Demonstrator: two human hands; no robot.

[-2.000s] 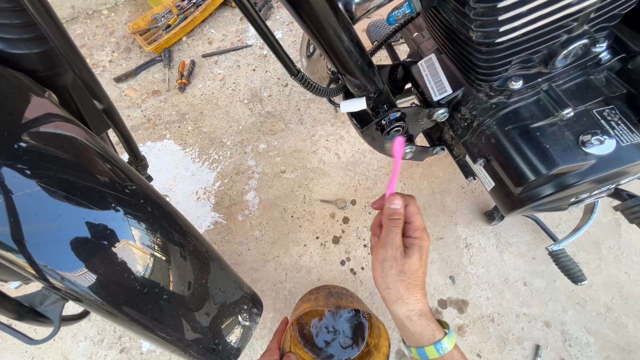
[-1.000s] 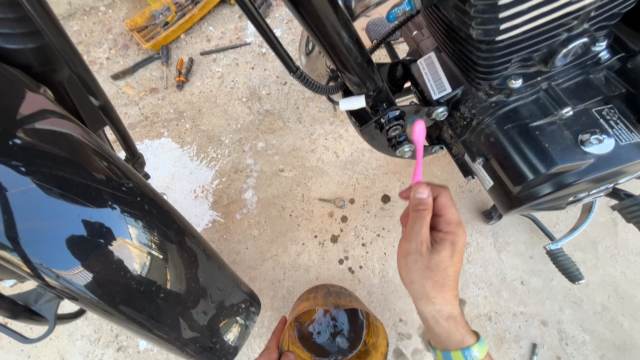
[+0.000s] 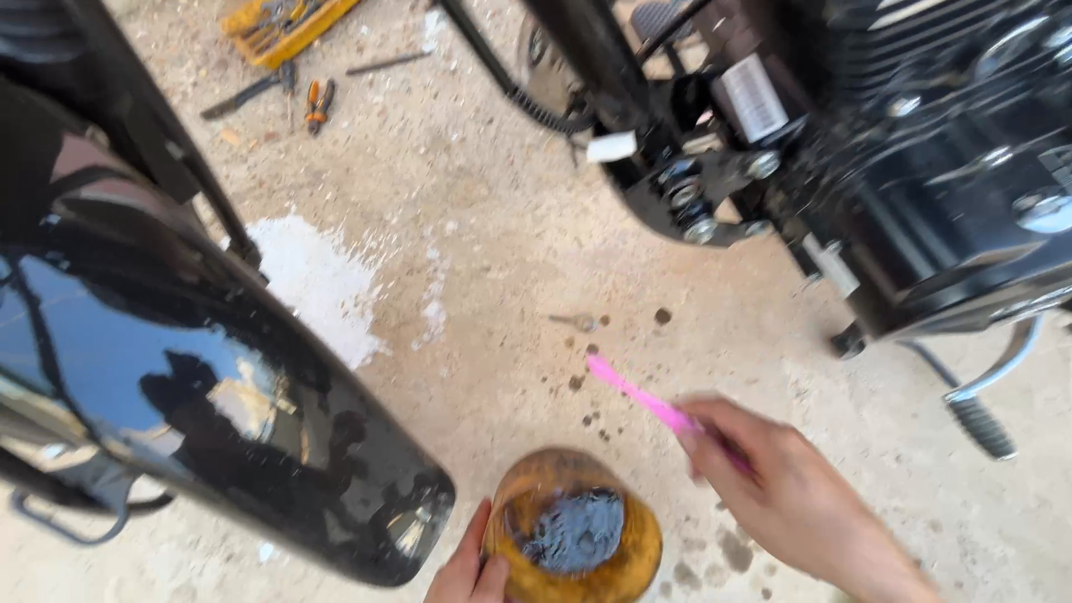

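Observation:
My right hand (image 3: 779, 486) grips a pink toothbrush (image 3: 628, 392), its head pointing up and left over the concrete floor, right of and above the container. At the bottom centre my left hand (image 3: 473, 565) holds the side of a yellow-brown stained container (image 3: 641, 544) with dark liquid (image 3: 578, 532) inside. At upper right are the black frame and engine (image 3: 930, 201) of a motorcycle, with a bolted bracket (image 3: 691, 201) low on the frame. The brush is apart from both bracket and container. Motion blurs the toothbrush and right hand.
A glossy black fender (image 3: 251, 368) fills the left side. Pliers with orange handles (image 3: 318, 106), a rod (image 3: 387, 63) and a yellow tool tray (image 3: 314, 38) lie at upper left. A small bolt-like metal piece (image 3: 576, 321) lies mid-floor. A foot pedal (image 3: 980, 423) juts out at right.
My right hand has brought the toothbrush down and left, from the motorcycle's bracket to near the container. The left hand still holds the container.

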